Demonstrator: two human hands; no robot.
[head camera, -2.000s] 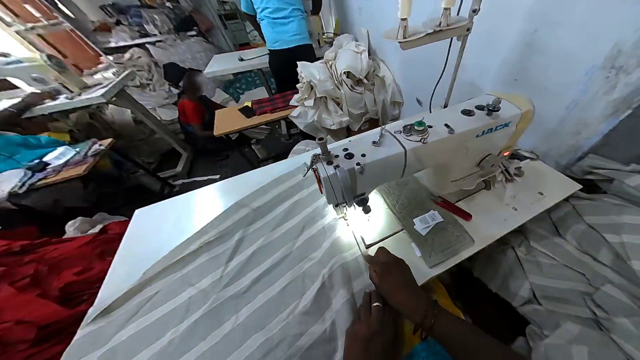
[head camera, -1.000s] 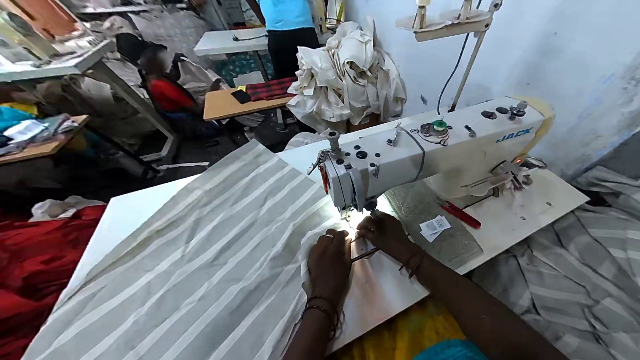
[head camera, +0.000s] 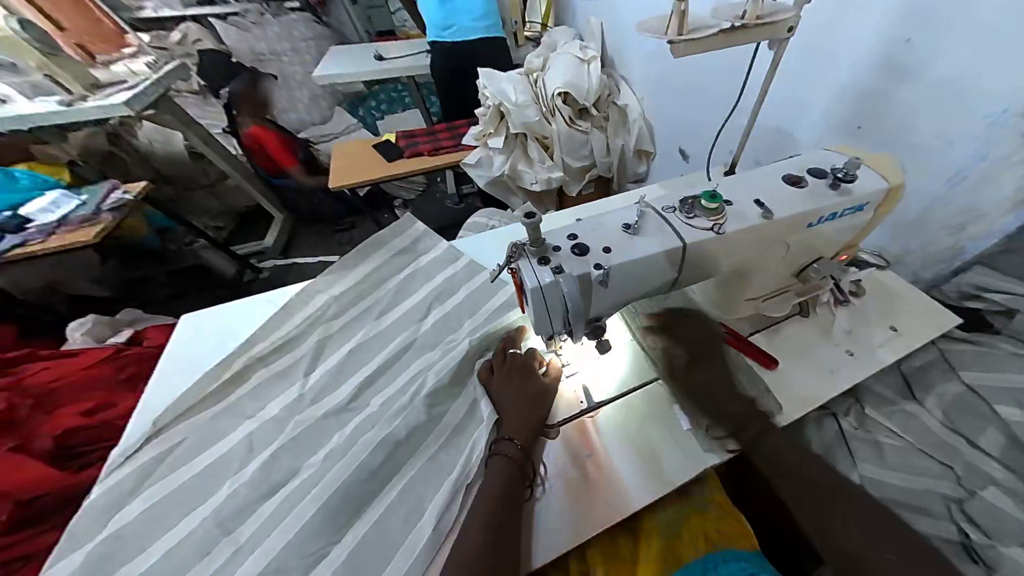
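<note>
A Jack industrial sewing machine stands on a white table, its lamp lighting the needle area. Grey-and-white striped fabric spreads over the table to the left. My left hand, with a ring and dark bracelets, presses on the fabric's edge just left of the presser foot. My right hand is blurred over the grey pad right of the needle; whether it holds anything cannot be told. A red-handled tool lies just right of that hand, under the machine arm. The white labels are mostly hidden.
A thread stand rises behind the machine. Cream fabric is heaped beyond the table. Red cloth lies at the left, more striped cloth at the right. A seated person and a standing person are in the background.
My right hand has moved from beside the needle to the right, over the grey pad. My left hand stays near the presser foot. Two seconds ago both hands were nearer the table's front edge.
</note>
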